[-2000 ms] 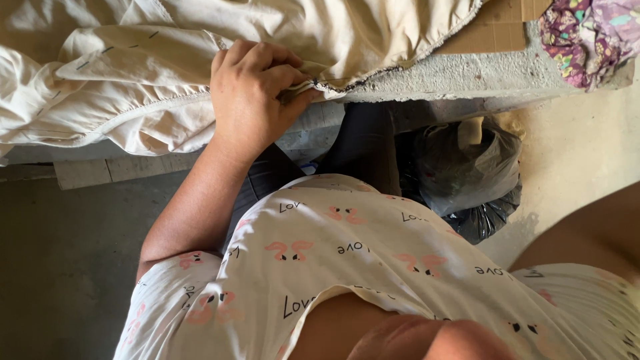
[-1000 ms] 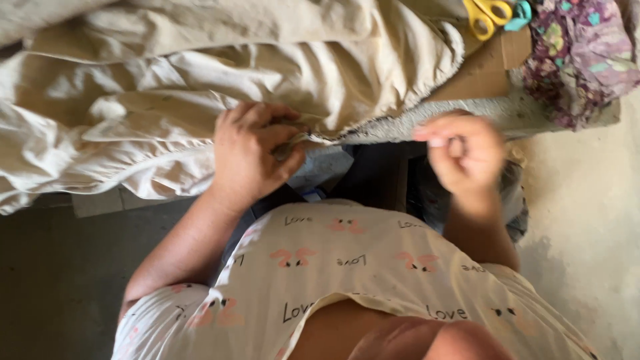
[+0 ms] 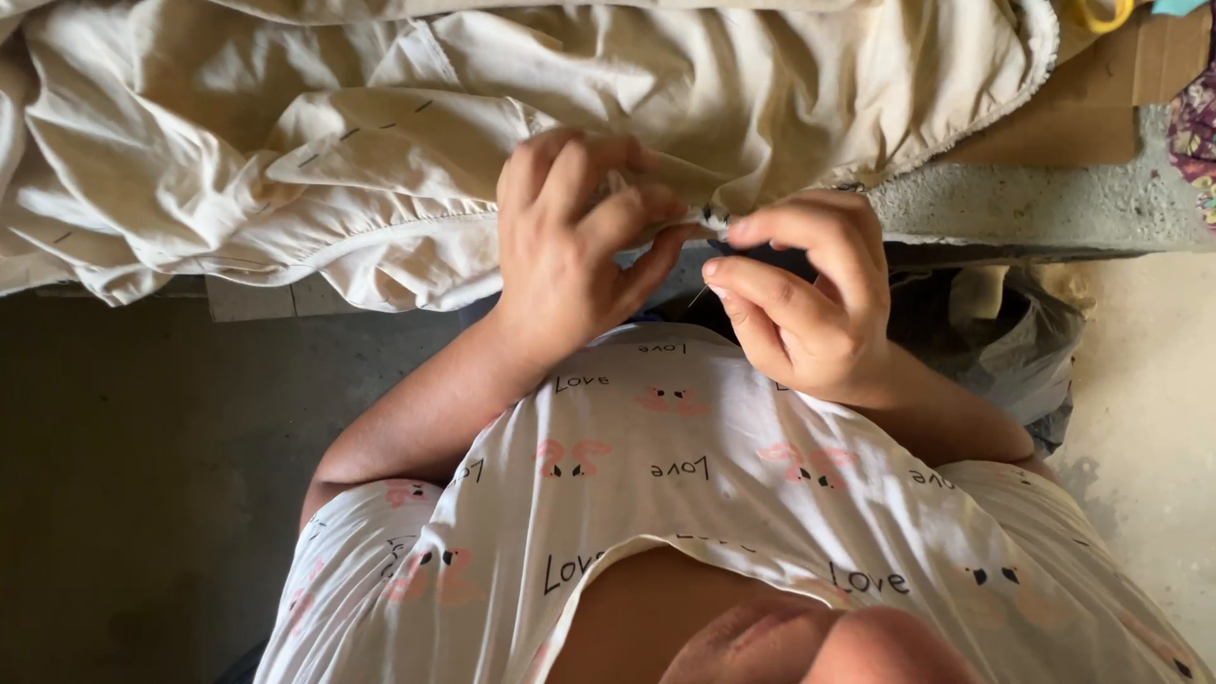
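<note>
Cream cloth [image 3: 617, 57] with a gathered, piped edge lies in folds across the top of the view, and dark dashed stitches show on it. My left hand [image 3: 579, 237] pinches the cloth's edge between thumb and fingers. Close on its right, my right hand [image 3: 807, 285] holds a thin sewing needle [image 3: 700, 296] between thumb and fingertip, the needle pointing down and left. The right index fingertip is near dark stitching [image 3: 711, 217] on the edge; whether it touches the cloth I cannot tell. Any thread on the needle is too fine to make out.
The cloth rests on a rough concrete ledge [image 3: 1026, 204] with flat cardboard [image 3: 1054, 133] on it. Yellow scissor handles [image 3: 1107, 13] show at the top right, near a purple floral cloth [image 3: 1195, 133]. Below the ledge, right of my arm, sits a dark plastic bag [image 3: 1021, 342].
My right hand, out at the right side two seconds ago, has come in beside my left hand at the cloth's edge. My left hand keeps its pinch on the edge.
</note>
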